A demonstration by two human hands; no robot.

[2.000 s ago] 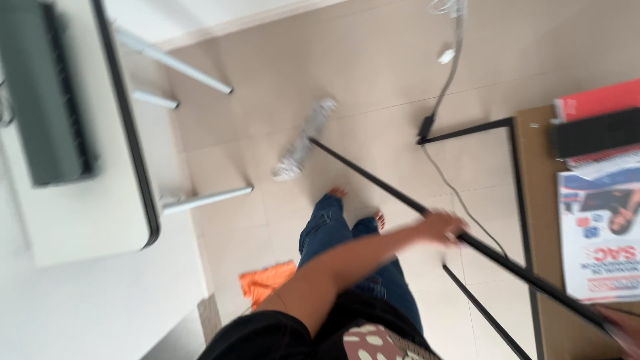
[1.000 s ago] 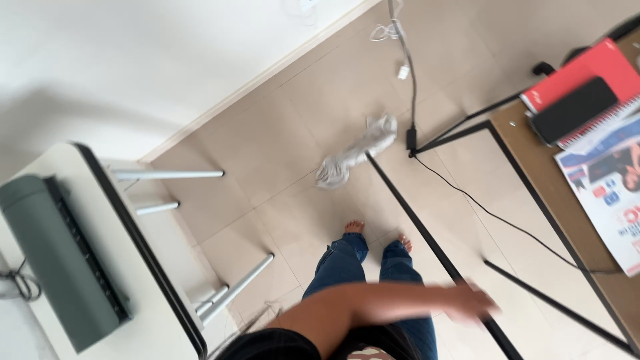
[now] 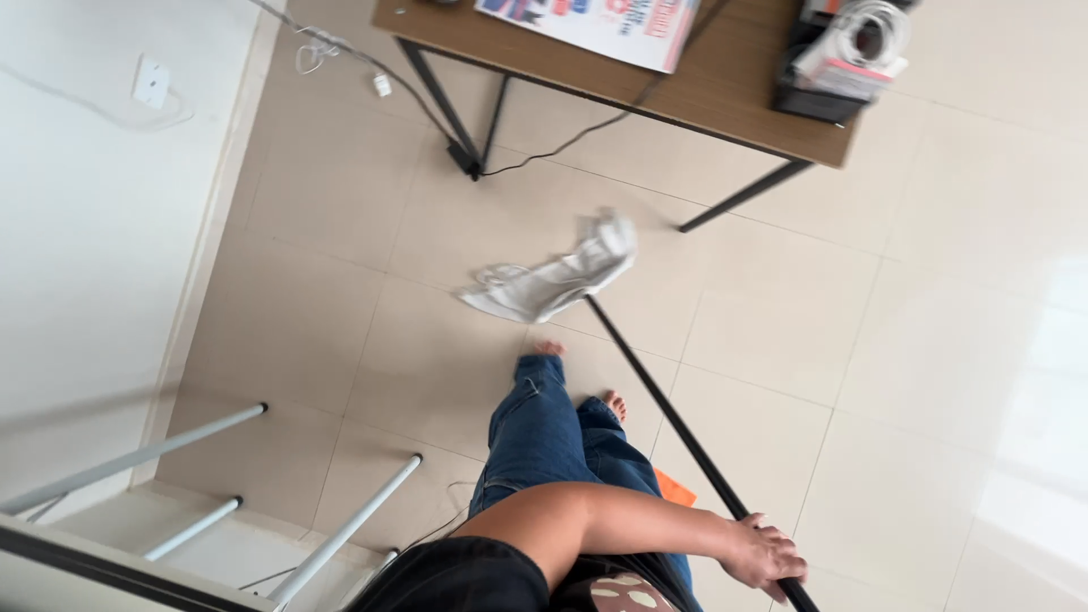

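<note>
My left hand (image 3: 762,557) is closed around a long black pole (image 3: 671,416) at the lower right, with my left arm reaching across my body. The pole slants up and left to a greyish-white cloth (image 3: 552,285), which lies bunched on the tiled floor at its far end. The cloth is slightly blurred and hides the head of the pole. It lies just ahead of my bare feet, on the near side of the desk. My right hand is outside the view, as is the upper end of the pole.
A wooden desk (image 3: 722,93) with black metal legs holds a printed booklet (image 3: 633,30) and a box with a coiled white cable (image 3: 869,38). A black adapter (image 3: 463,160) sits by one leg. White table legs (image 3: 348,527) stand lower left. An orange cloth (image 3: 674,487) lies beside my leg.
The view has turned strongly. The cloth was close to the adapter one second ago and now lies farther from it. Part of my right hand, visible on the pole two seconds ago, has left the view.
</note>
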